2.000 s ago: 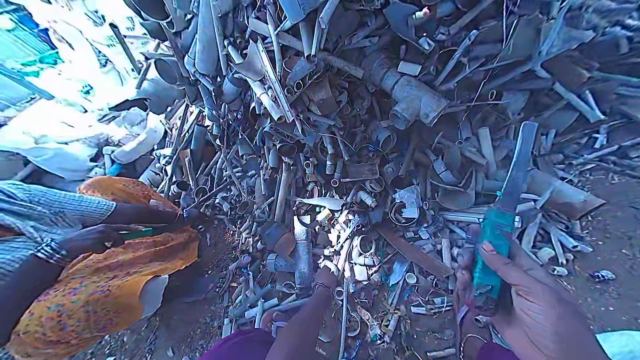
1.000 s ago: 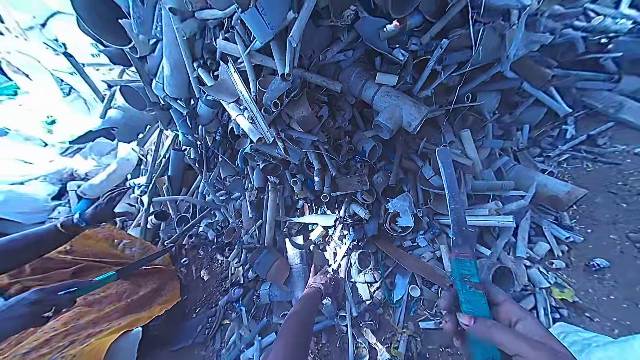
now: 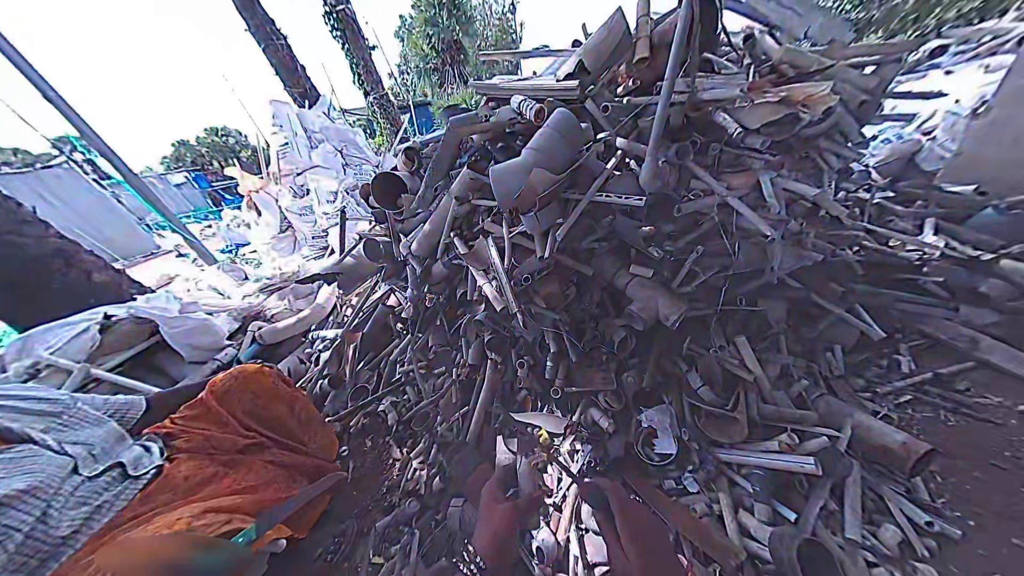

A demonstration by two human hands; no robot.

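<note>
At the bottom centre, my left hand is closed around a pale plastic piece that sticks up from its fingers. My right hand is close by on the right, dark and blurred; whether it holds anything cannot be told, and the green-handled blade is not visible. Around both hands lie pale plastic scraps, with a long brown strip beside my right hand. The large heap of scrap pipes and fittings rises in front.
At the left, another person in orange cloth sits close, by a green-handled blade. White sacks stand behind. A wide pipe lies at the heap's right edge, beside bare soil.
My right hand, earlier holding the green-handled blade upright at the right, has moved left, beside my left hand. The view has tilted up to show sky and trees.
</note>
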